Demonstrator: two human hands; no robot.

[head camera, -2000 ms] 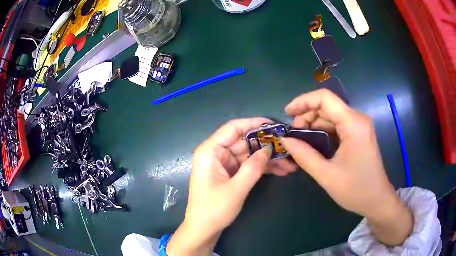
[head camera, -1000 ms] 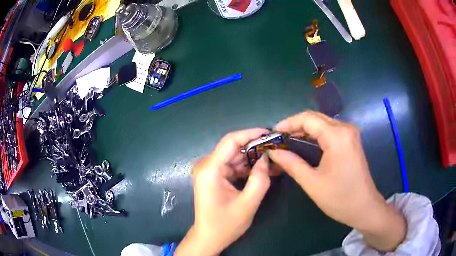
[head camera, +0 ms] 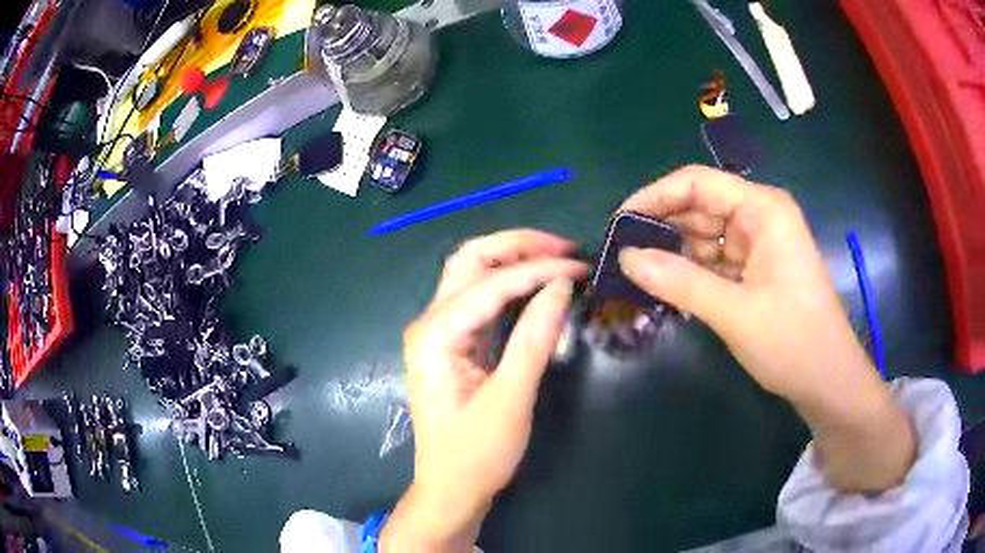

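My right hand holds a flat black display screen between thumb and fingers, its face towards me. Below the screen, a blurred watch case with orange flex cable shows; whether it is joined to the screen I cannot tell. My left hand is just left of it, thumb and fingers curled close together, blurred. A dark item seems to show behind its fingers, but it is too hidden to tell whether it is held.
A blue stick lies behind my hands, another at right. A heap of spring clamps lies left. A glass bottle, an open watch case, a spare screen and a white tool lie farther back. A red tray edges the right.
The screen, earlier low beside the case, is now raised and faces me in my right hand. My left hand has drawn away from the case. The view has shifted a little.
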